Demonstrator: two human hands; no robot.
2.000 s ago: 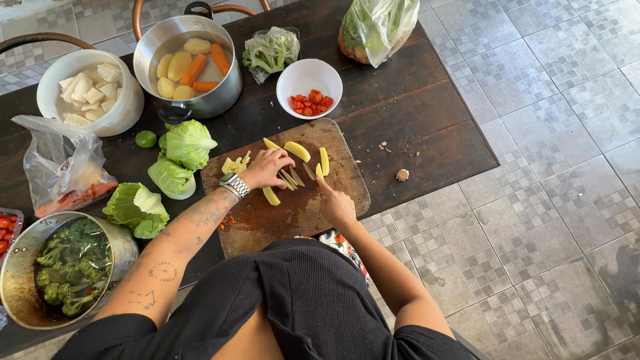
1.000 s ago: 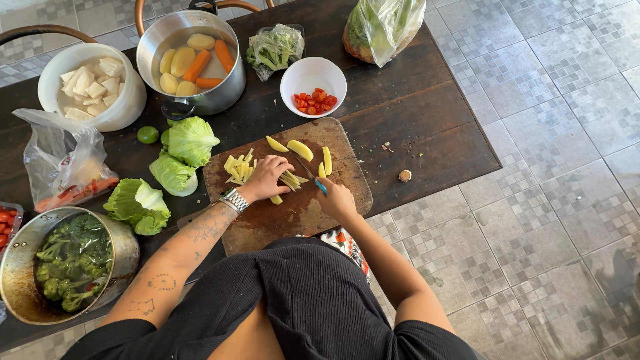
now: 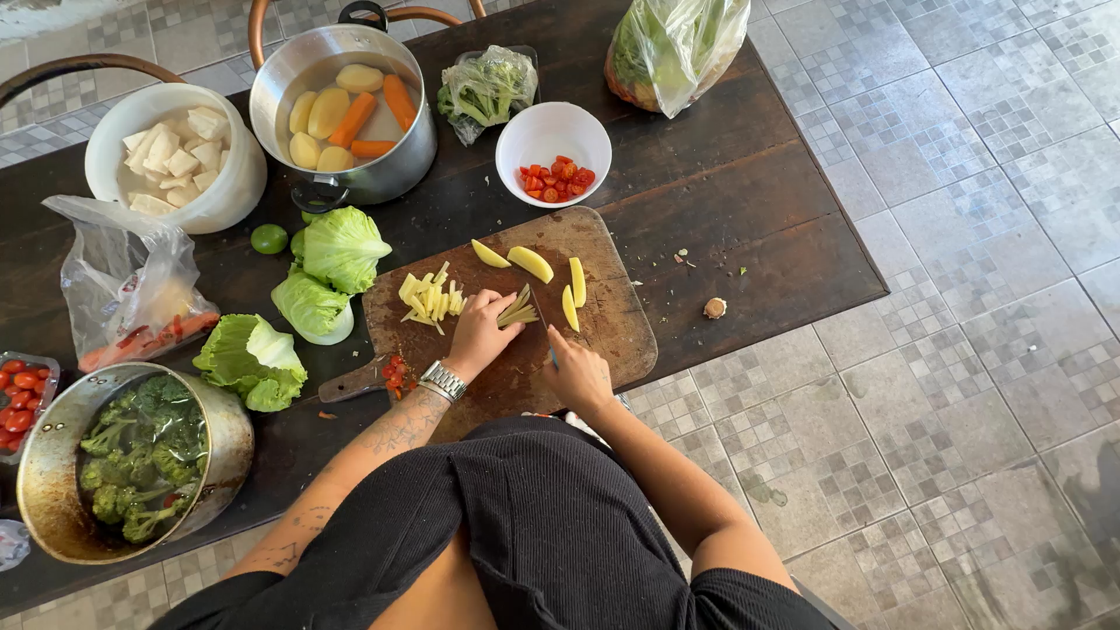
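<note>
On the wooden cutting board (image 3: 621,350), my left hand (image 3: 483,332) holds down a small bundle of thin greenish-yellow strips (image 3: 519,308). My right hand (image 3: 579,376) grips a kitchen knife (image 3: 540,308) with a blue handle, mostly hidden by the fingers; its blade stands just right of the bundle. Left of my left hand lies a pile of pale yellow sticks (image 3: 430,297). Several yellow wedges (image 3: 530,263) rest along the board's upper right part. Small red pieces (image 3: 398,374) lie near the board's handle, beside my left wrist.
Lettuce (image 3: 341,249), a green lime (image 3: 269,239) and a plastic bag (image 3: 131,271) lie left. Around stand a broccoli pot (image 3: 223,455), a white tub (image 3: 249,179), a pot (image 3: 420,149) of potatoes and carrots, a bowl (image 3: 553,131) of cut tomatoes, wrapped greens (image 3: 490,92) and bagged vegetables (image 3: 669,52).
The strips left of my left hand form a larger pile than two seconds ago. My right hand, near a yellow wedge then, has moved down and now has the knife beside the bundle.
</note>
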